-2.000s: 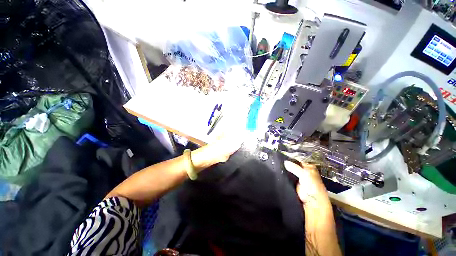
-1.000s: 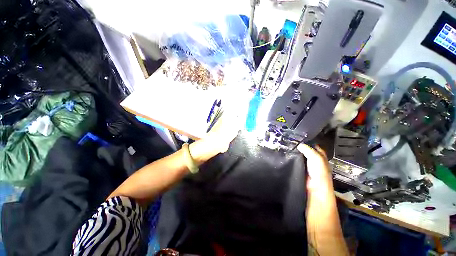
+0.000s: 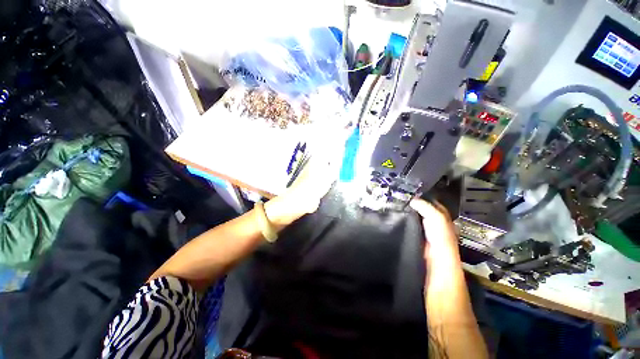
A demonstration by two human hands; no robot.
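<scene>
A dark garment [image 3: 337, 266] lies over my lap and reaches up under the clamp [image 3: 386, 195] of the grey button machine [image 3: 414, 147]. My left hand [image 3: 305, 191] lies at the garment's upper left edge, its fingers washed out by the bright light. My right hand [image 3: 434, 221] is at the garment's upper right edge, just right of the clamp, with thumb and fingers on the cloth. The button feed arm [image 3: 540, 261] lies to the right of my right hand, apart from the clamp.
A coppery button pile [image 3: 267, 107] and a clear plastic bag [image 3: 288, 59] are on the table at the back left. Thread snips [image 3: 297, 163] lie left of a turquoise strip [image 3: 349, 156]. The feeder bowl [image 3: 596, 154] is far right. A green sack [image 3: 63, 175] is at left.
The feed arm has swung away from the clamp to the right since two seconds ago. My right hand has moved up slightly beside the clamp. The view has shifted a little.
</scene>
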